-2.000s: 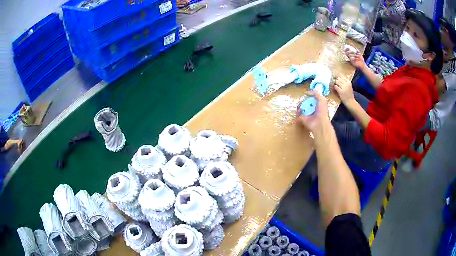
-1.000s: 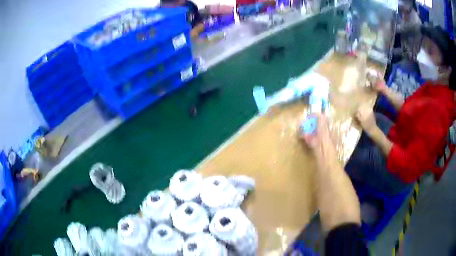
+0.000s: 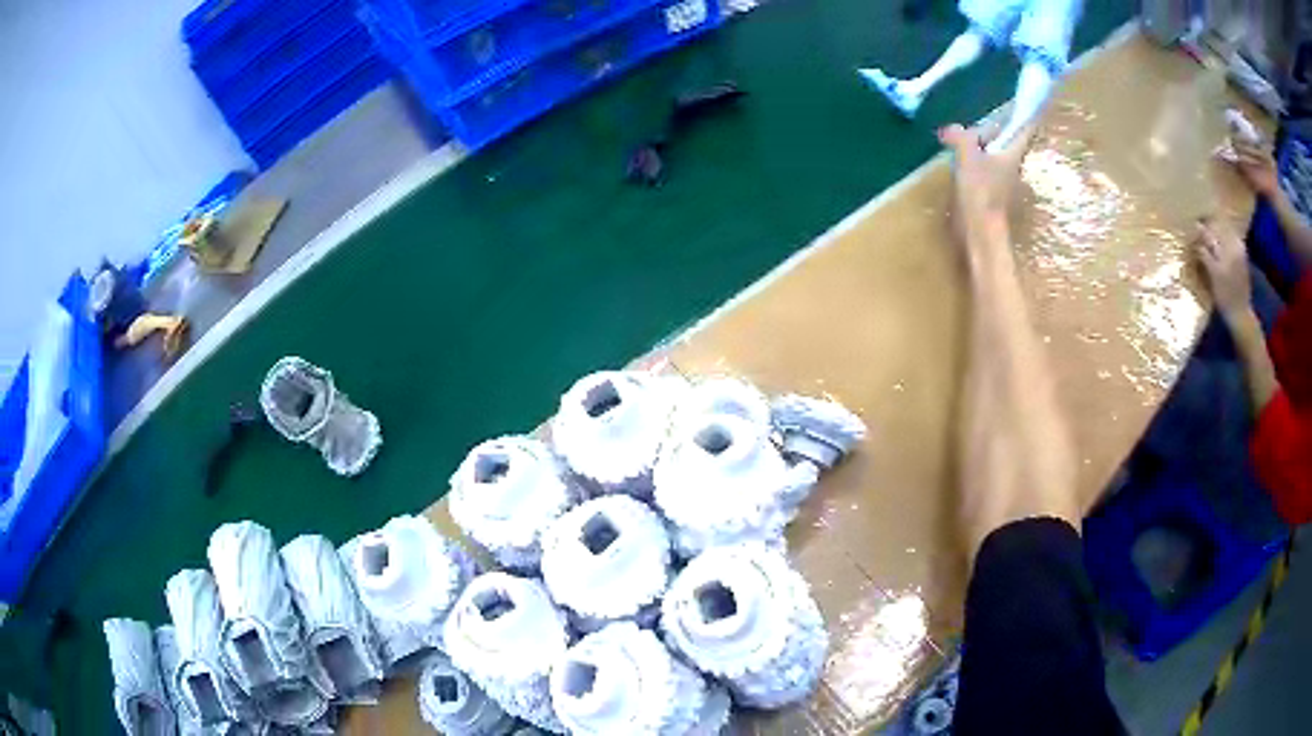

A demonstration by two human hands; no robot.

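Note:
My right hand (image 3: 989, 173), bare with a black sleeve, reaches far forward over the bench. Its fingers are around the lower end of one leg of a light blue and white figure part (image 3: 1025, 32). This part has blue shorts-like pieces, pale legs and one blue shoe that sticks out to the left. The top frame edge cuts it off, and my hand hides the other foot. My left hand is not in view. Pale ruffled parts (image 3: 606, 545) stand in stacked columns on the near bench. Smoother tube-shaped parts (image 3: 262, 597) lie beside them at the lower left.
A green conveyor belt (image 3: 547, 309) curves behind the brown bench (image 3: 863, 316). A pale part (image 3: 320, 416) and dark items lie on the belt. Blue crates (image 3: 540, 65) stand beyond it. At right are a person's hands and red sleeve (image 3: 1285, 410), and a blue stool (image 3: 1180, 561).
My right hand has moved forward and to the left with the blue and white part, which now hangs partly over the belt. The view has also shifted.

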